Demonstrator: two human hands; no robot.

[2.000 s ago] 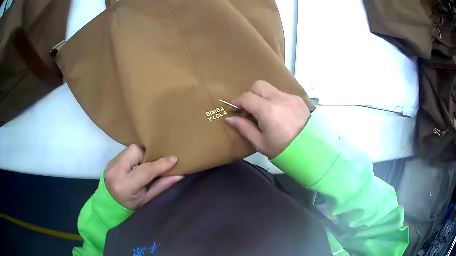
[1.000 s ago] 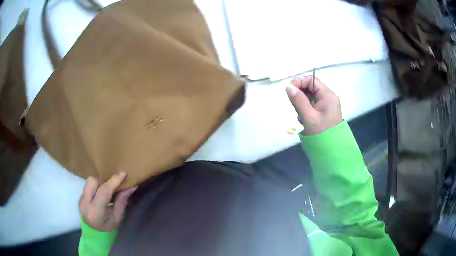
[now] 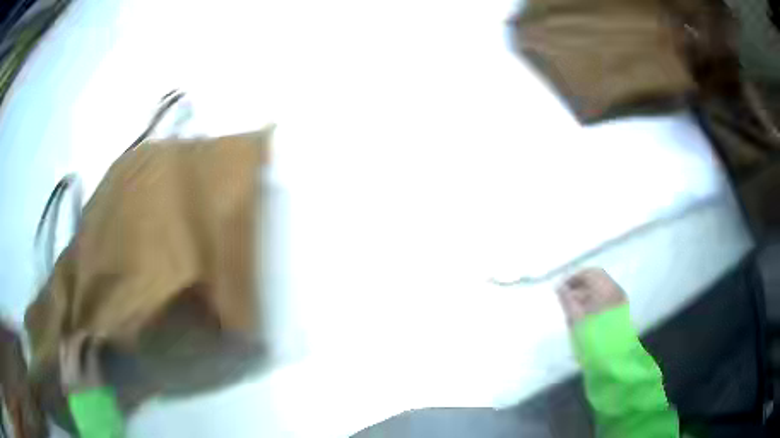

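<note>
A tan-brown tote bag (image 3: 180,231) lies on the white-covered table at the left, blurred by motion. Its thin dark handles point up and left, and its darker base faces the near edge. My left hand (image 3: 81,364) is at the bag's near left corner, blurred, with its fingers on the bag. My right hand (image 3: 590,292) is over the table at the right, away from the bag, with its fingers curled. Whether it holds the thin pick cannot be made out. No logo shows on the bag.
The white-covered table (image 3: 385,257) has a layered sheet edge (image 3: 616,246) near my right hand. Another brown bag (image 3: 607,60) lies at the upper right beside a dark brown pile (image 3: 744,128). Part of a reddish-brown item (image 3: 17,385) shows at the far left edge.
The view has swung. The bag has moved left and turned, so its logo no longer shows. My left hand stayed at the bag. My right hand left the logo and is now far right.
</note>
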